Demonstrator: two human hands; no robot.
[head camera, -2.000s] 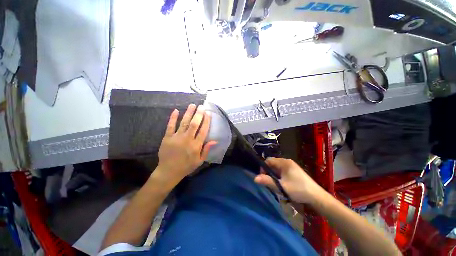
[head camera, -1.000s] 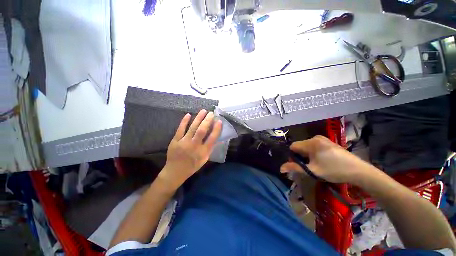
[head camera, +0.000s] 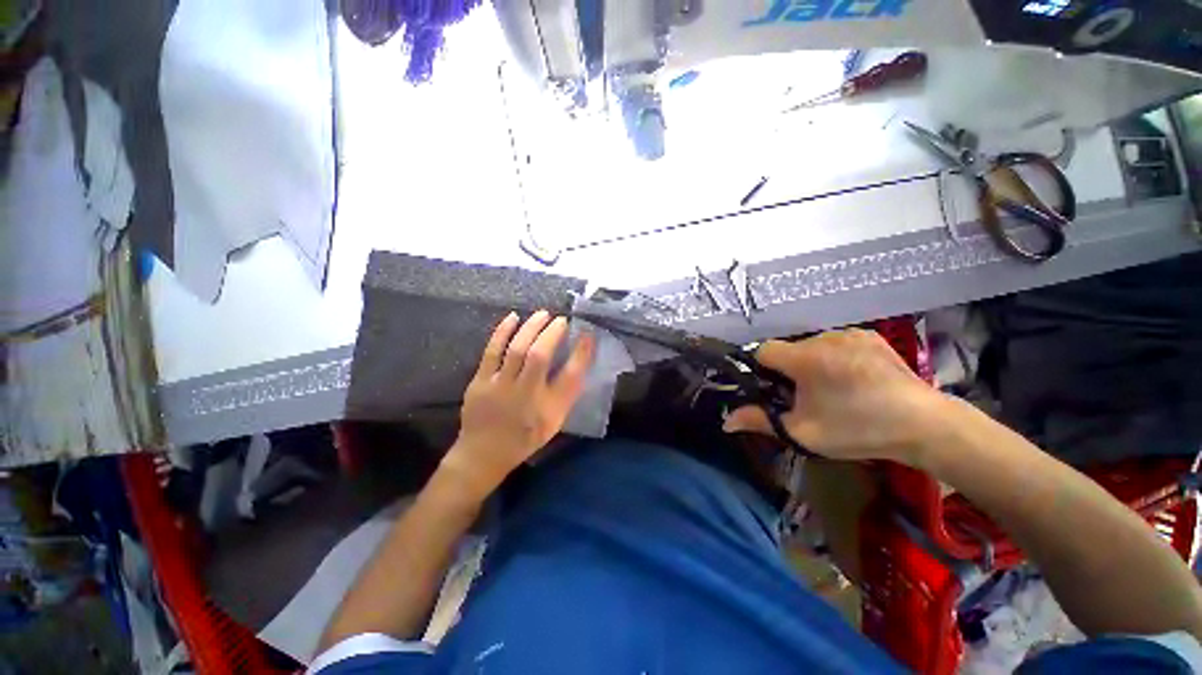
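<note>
A garment panel (head camera: 429, 336), dark grey-brown with a pale grey part at its right end, lies over the table's front edge. My left hand (head camera: 525, 389) lies on it with fingers spread, pressing it down near where dark meets pale. My right hand (head camera: 837, 396) holds black fabric shears (head camera: 699, 350) by the handles. Their blades point left, and the tips are at the pale part's upper edge, just right of my left fingertips. A pale strip of fabric shows above the blades. Whether the blades are fully closed is hard to tell.
Second scissors (head camera: 1008, 198) and a red-handled tool (head camera: 886, 75) lie at the right. Small offcuts (head camera: 725, 290) lie on the ruler strip (head camera: 844, 270). The sewing machine (head camera: 738, 33) and purple threads (head camera: 425, 33) are at the back. Panel bundles (head camera: 251, 145) lie left. Red baskets (head camera: 910, 567) stand below.
The view has shifted. My right hand has moved up and in towards the panel, and the shears lie flatter, with their tips along its upper pale edge. My left hand stays on the panel.
</note>
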